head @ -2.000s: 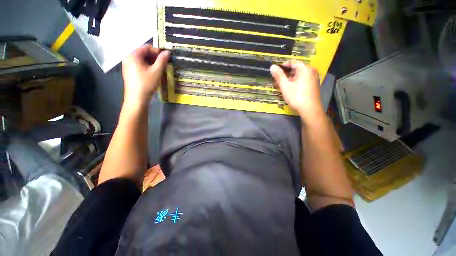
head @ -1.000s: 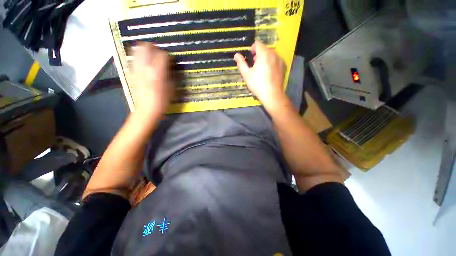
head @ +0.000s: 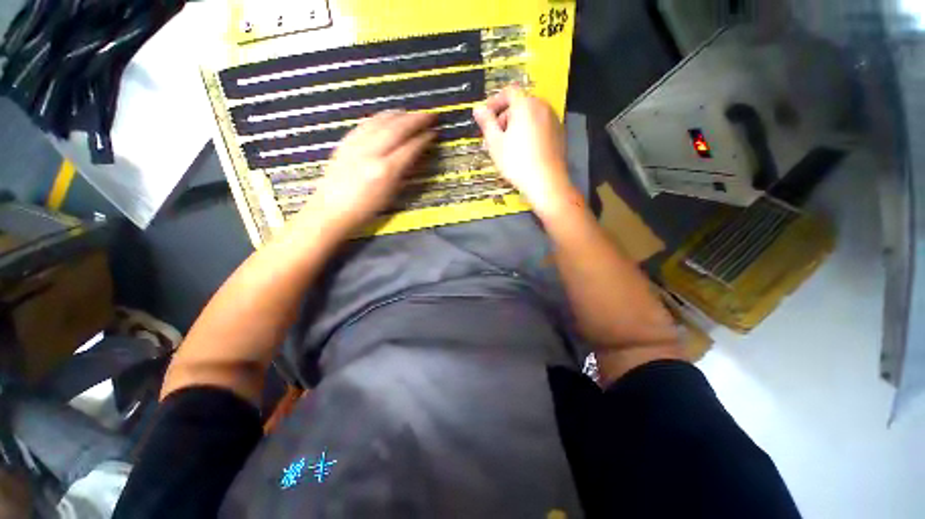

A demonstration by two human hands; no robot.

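Observation:
A yellow fixture plate lies at the lap, with handwritten black marks at its upper right. Black zippers with pale centre lines fill its three upper slots; the lower slots look grey. My left hand lies across the plate's middle, slightly blurred, its fingers over the third black strip. Its fingertips are too blurred to tell if they grip. My right hand has thumb and index finger pinched at the right end of the third strip.
A tangled zipper bundle lies on a pale sheet at upper left. A pale grey box with a lit red switch stands at right, a spare yellow plate below it. A brown carton is at left.
My left hand has moved from the third strip's left end rightward along it toward my right hand. My right hand stays at the right end. The view has shifted, moving the plate leftward.

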